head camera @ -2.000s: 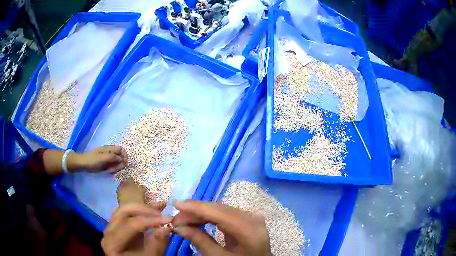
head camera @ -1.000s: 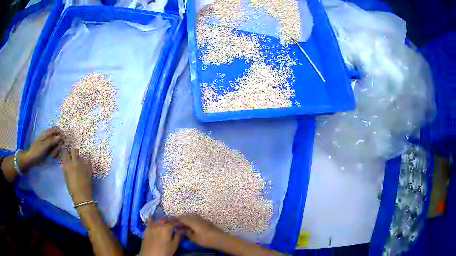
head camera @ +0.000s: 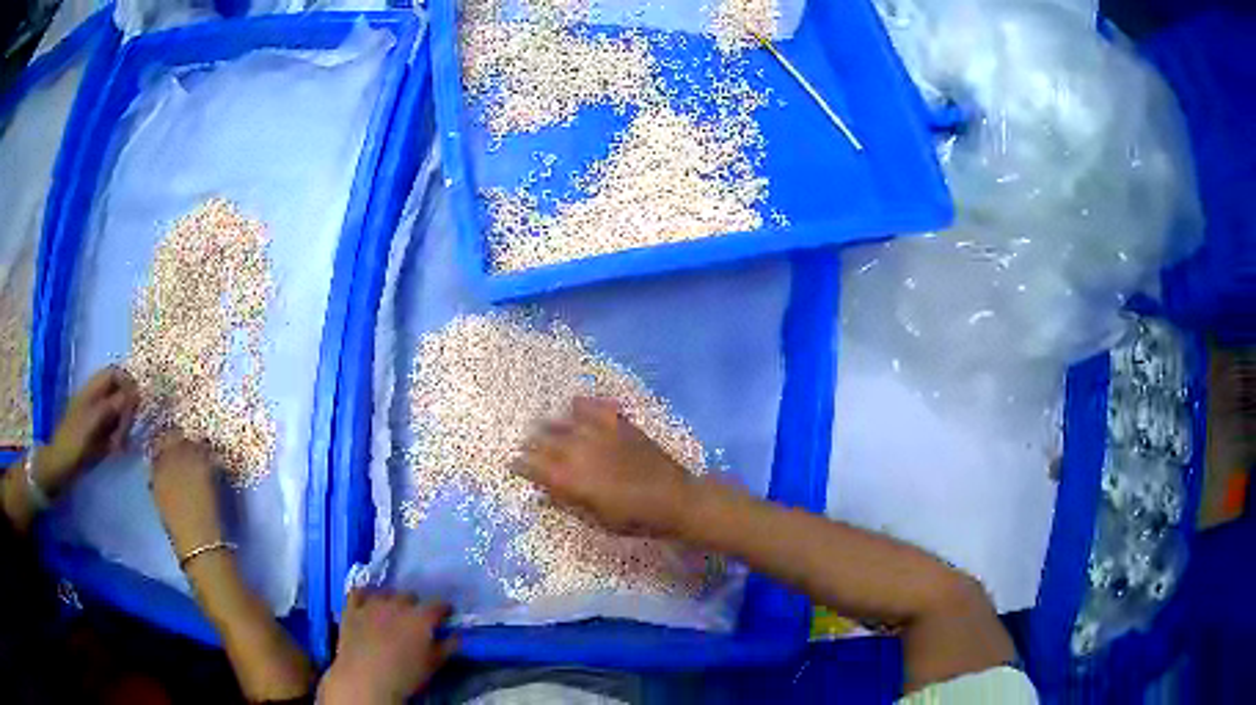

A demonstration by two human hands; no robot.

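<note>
A beige-pink heap of grain-sized loose parts lies on a thin pale liner in the blue tray in front of me. My right hand is palm down on the right part of this heap; it is slightly blurred, and its fingertips are among the parts. My left hand is at the near left corner of the same tray, partly cut off by the bottom of the picture. Whether either hand holds small parts is not visible.
A tilted blue tray with more heaps and a thin pale stick overlaps the far end. At left, another person's two hands touch a heap in a lined tray. Crumpled clear plastic and shiny parts are at right.
My hands were together at the tray's near edge; my right hand has moved forward onto the heap, and my left stays near the corner. A pale gap now shows in the heap's near left part.
</note>
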